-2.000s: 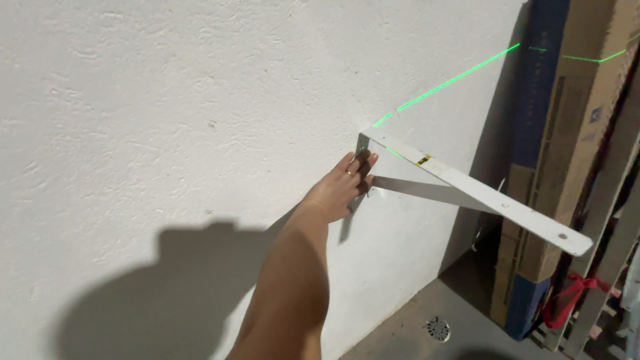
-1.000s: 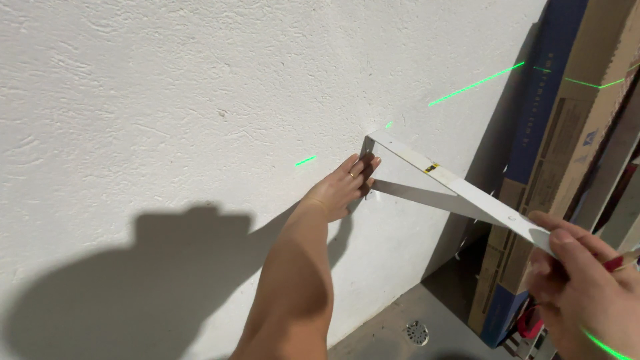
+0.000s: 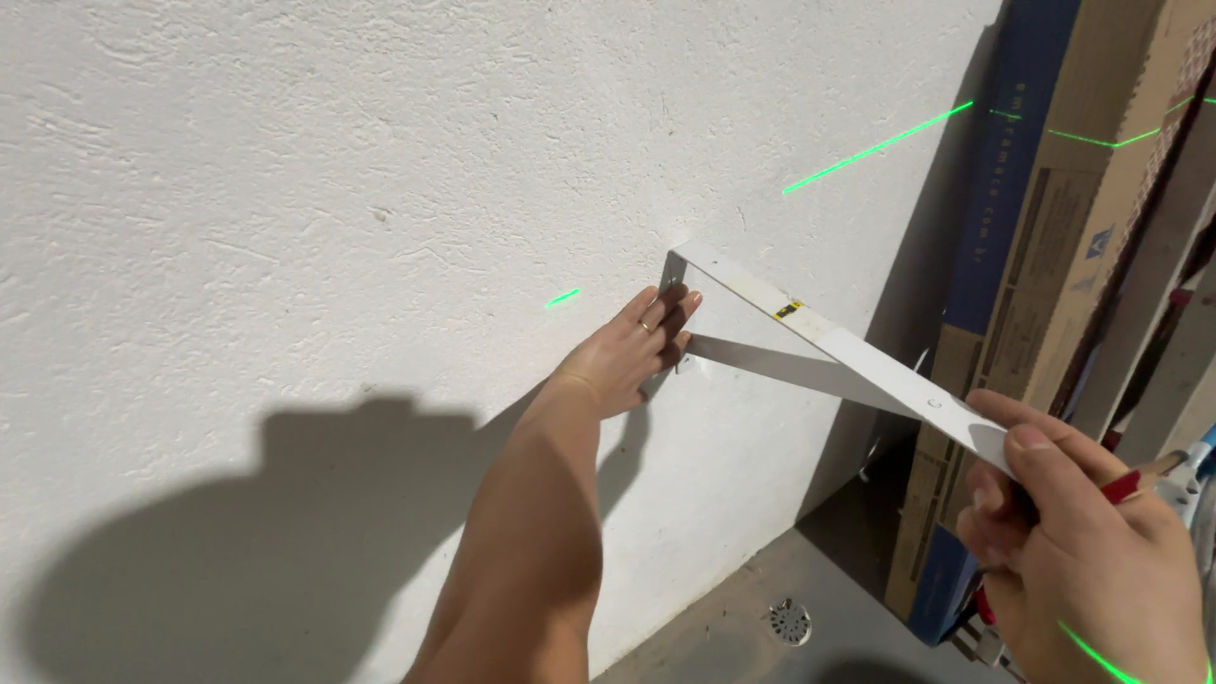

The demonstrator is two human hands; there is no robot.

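A white metal shelf bracket (image 3: 855,359) with a yellow-and-black sticker stands out from the textured white wall (image 3: 332,190). My left hand (image 3: 632,351), a ring on one finger, presses the bracket's upright plate against the wall. The bracket's outer end is pinched between the thumb and fingers of my right hand (image 3: 1073,532). A red pencil (image 3: 1130,484) with a bare wooden tip is also tucked in that hand. A green laser line (image 3: 879,147) falls on the wall above the bracket, with a short piece left of my left hand and another on my right hand.
Tall cardboard boxes (image 3: 1035,285), partly blue, lean at the right by the wall. Light-coloured slats or bars (image 3: 1149,313) stand beside them. A round floor drain (image 3: 788,622) lies in the grey floor below. The shadow of my head and arm covers the lower left wall.
My right hand has come in from the right and taken hold of the bracket's outer end, which was free two seconds ago. My left hand has stayed at the plate.
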